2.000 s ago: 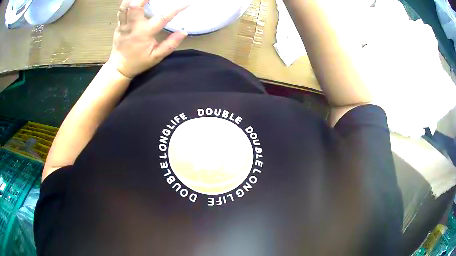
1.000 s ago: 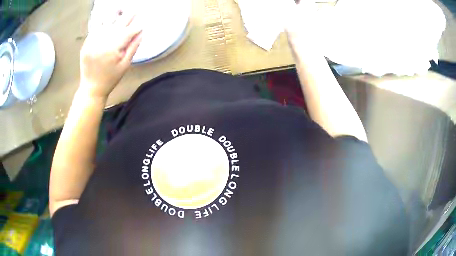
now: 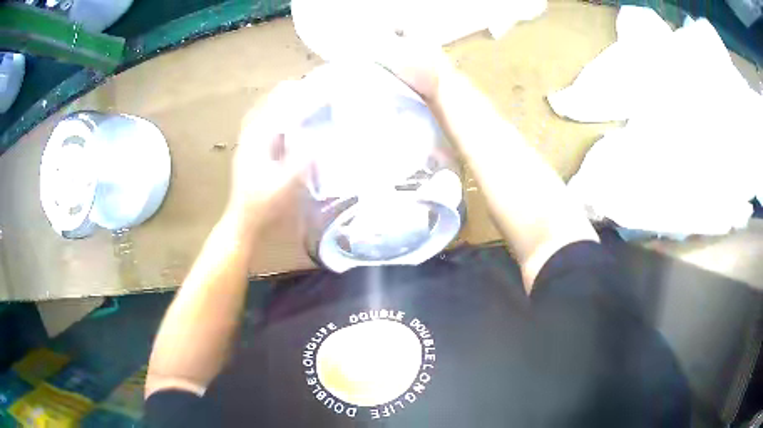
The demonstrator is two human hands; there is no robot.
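Note:
A clear container unit (image 3: 381,159) lies on its side in front of me, its ringed round end facing my body. My left hand (image 3: 272,155) is on its left side, overexposed and blurred. My right hand (image 3: 414,63) is at its far upper side, with a white protective bag (image 3: 347,25) at the far end. Glare hides the fingertips and how far the bag covers the unit. A second clear unit (image 3: 134,171) lies on its side on the cardboard sheet (image 3: 201,201) at the left.
A pile of empty bags (image 3: 686,159) lies at the right of the cardboard. The green conveyor edge (image 3: 159,50) curves behind it, with a green guide bar (image 3: 63,38) and part of another unit (image 3: 10,79) at upper left. Yellow packs (image 3: 46,393) are low at the left.
The unit's ringed end now shows between my hands. My right hand has moved from the bag pile to the unit, with a white bag there. The view has shifted.

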